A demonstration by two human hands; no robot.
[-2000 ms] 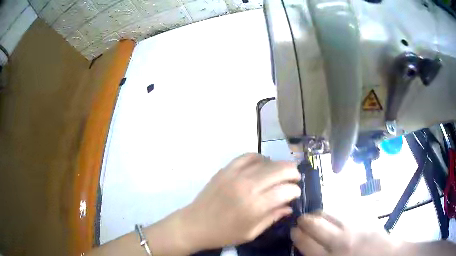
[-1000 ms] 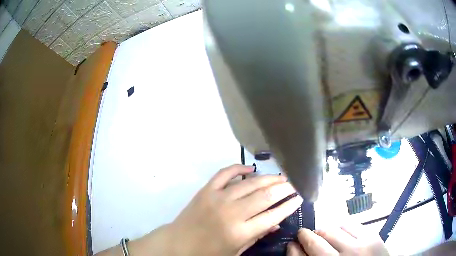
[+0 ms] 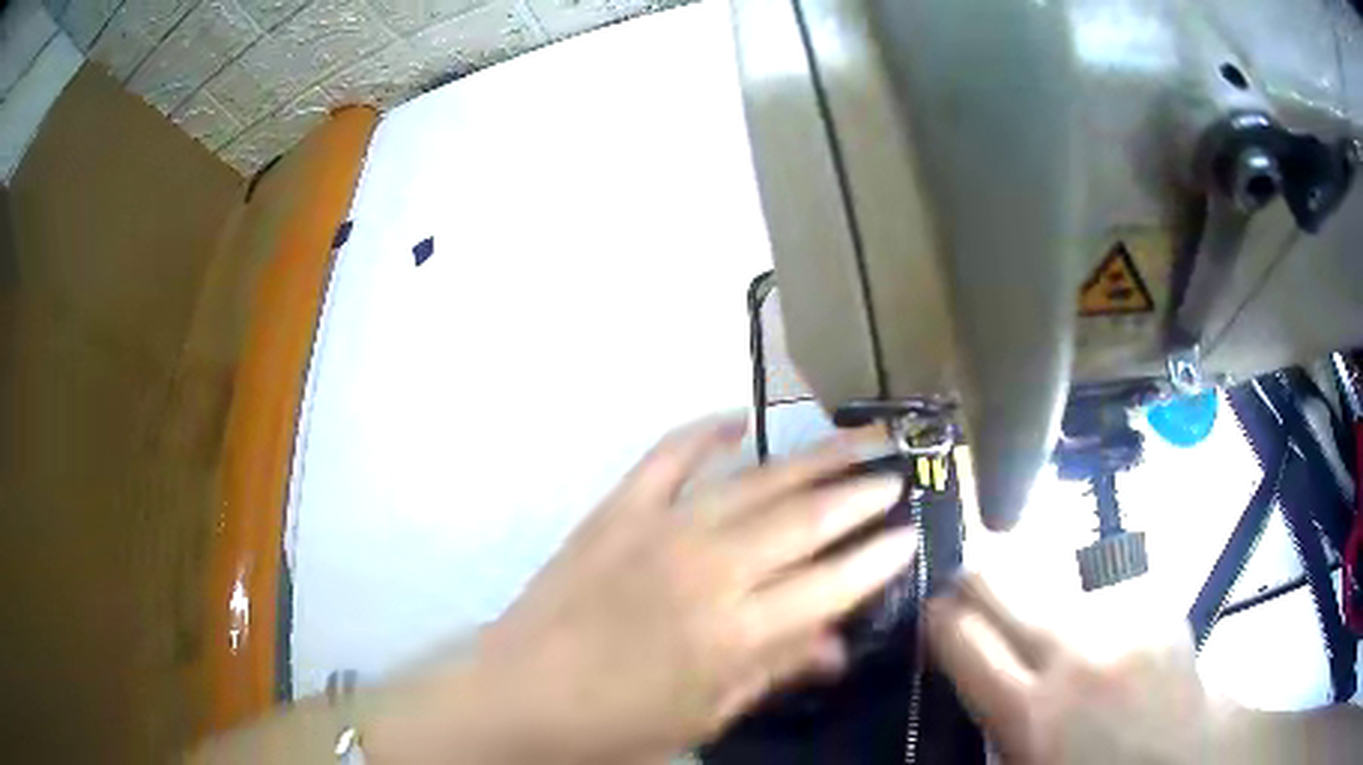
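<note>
The zipper tape (image 3: 916, 658), with a silvery line of teeth, runs from the yellow-marked presser foot (image 3: 930, 472) down to the lower edge of the view. The black garment panel (image 3: 807, 725) lies beside and under it. My left hand (image 3: 703, 583) is blurred and spread over the panel, left of the teeth, fingertips near the presser foot. My right hand (image 3: 1031, 673) is at the right edge of the zipper tape, fingers bent against it; its hold is unclear. The machine head (image 3: 987, 224) hides the needle.
Loose zippers (image 3: 1259, 508) and red-handled scissors (image 3: 1356, 575) lie at the right, cut off by the edge. A dark ribbed knob (image 3: 1112, 559) and blue disc (image 3: 1182, 417) are below the head. A fabric scrap (image 3: 423, 251), orange tape (image 3: 277, 404) and cardboard (image 3: 105, 404) are at the left.
The view has shifted, so the head appears farther right than a second ago and the presser foot shows again. My left hand has spread and blurred; more of the zipper teeth shows between my hands.
</note>
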